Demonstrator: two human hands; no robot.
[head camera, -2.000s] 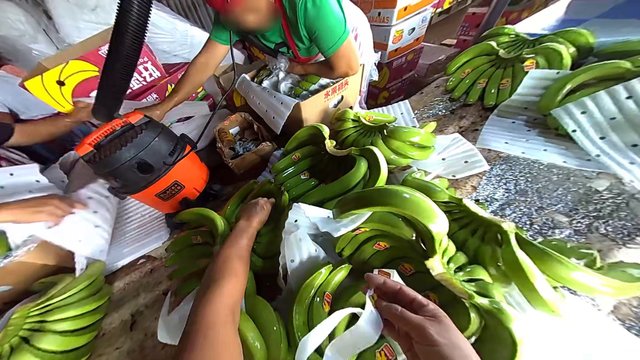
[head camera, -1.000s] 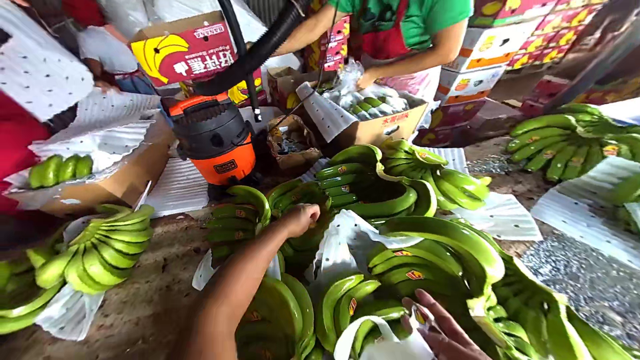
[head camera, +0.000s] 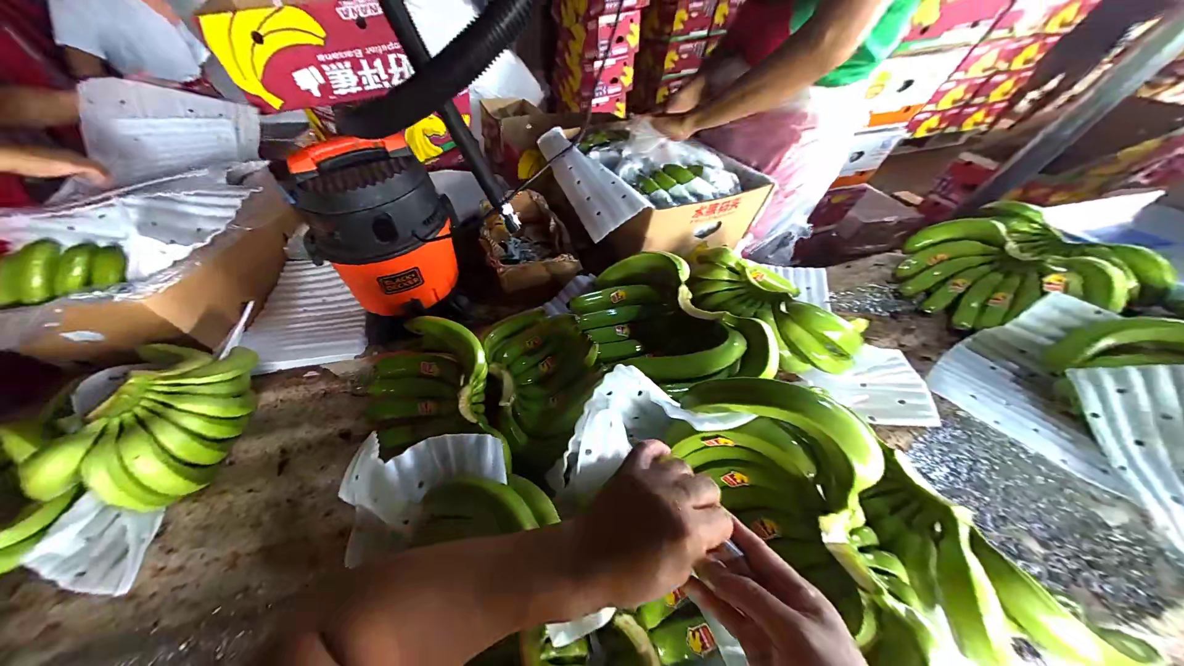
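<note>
My left hand (head camera: 652, 518) is closed over my right hand's fingertips, above green banana hands with small red and yellow stickers. Something small and pale shows between the fingers of my right hand (head camera: 772, 597); the rest of it is hidden. Just right of them lies a stickered hand of green bananas (head camera: 740, 472). A white perforated foam sheet (head camera: 615, 416) sticks up behind my left hand. Beyond it rest more banana hands, one dark green (head camera: 546, 370) and one curved (head camera: 629, 319). Another banana bunch (head camera: 467, 509), partly wrapped in foam, lies under my left forearm.
An orange and black vacuum (head camera: 398, 277) with a black hose stands behind the bananas. Beside it are a small carton of scraps (head camera: 532, 273) and an open banana carton (head camera: 708, 227), where a co-worker's hands work. Other banana hands (head camera: 171, 430) lie at left and right. Another person handles foam at upper left.
My left hand has left the dark green bananas and come down to meet my right hand. The white strip seen at my right hand earlier is now mostly out of sight.
</note>
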